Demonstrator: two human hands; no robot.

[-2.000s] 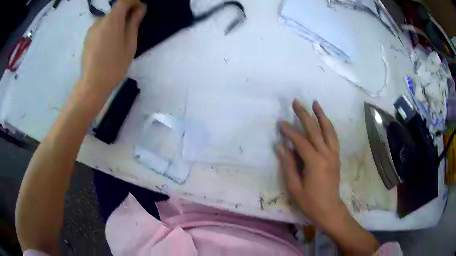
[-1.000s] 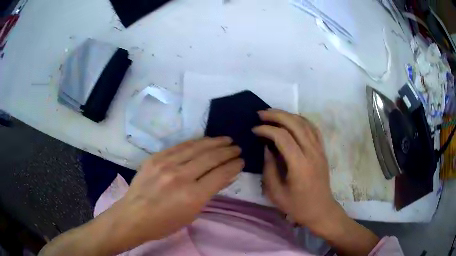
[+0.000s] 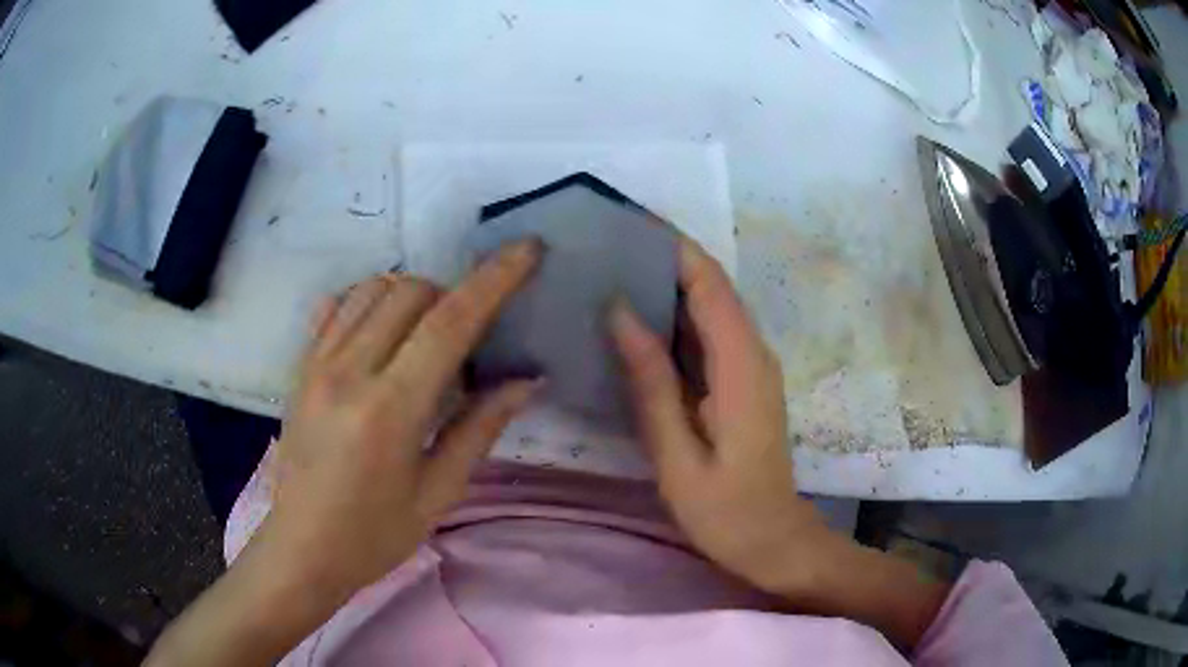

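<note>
A grey pointed pressing template (image 3: 582, 293) lies over a dark pocket piece (image 3: 573, 180), whose dark edge shows along the top left and at the right. Both are on a white sheet (image 3: 437, 183). My left hand (image 3: 404, 378) holds the template's left side, index finger on its face and thumb at its lower left edge. My right hand (image 3: 717, 404) holds its right side, thumb on the face and fingers along the edge. The hands hide the piece's lower sides.
A stack of finished pockets (image 3: 150, 196) lies at the left. A steam iron (image 3: 997, 261) rests on a dark pad (image 3: 1075, 411) at the right. Crumpled white scraps (image 3: 1094, 117) lie beyond it. A black cloth corner (image 3: 258, 18) and white strips (image 3: 912, 78) are at the far edge.
The template has moved from the left of the sheet onto the dark pocket piece. My left hand has gone from flat on the fabric to the template's left side; my right hand now holds its right side.
</note>
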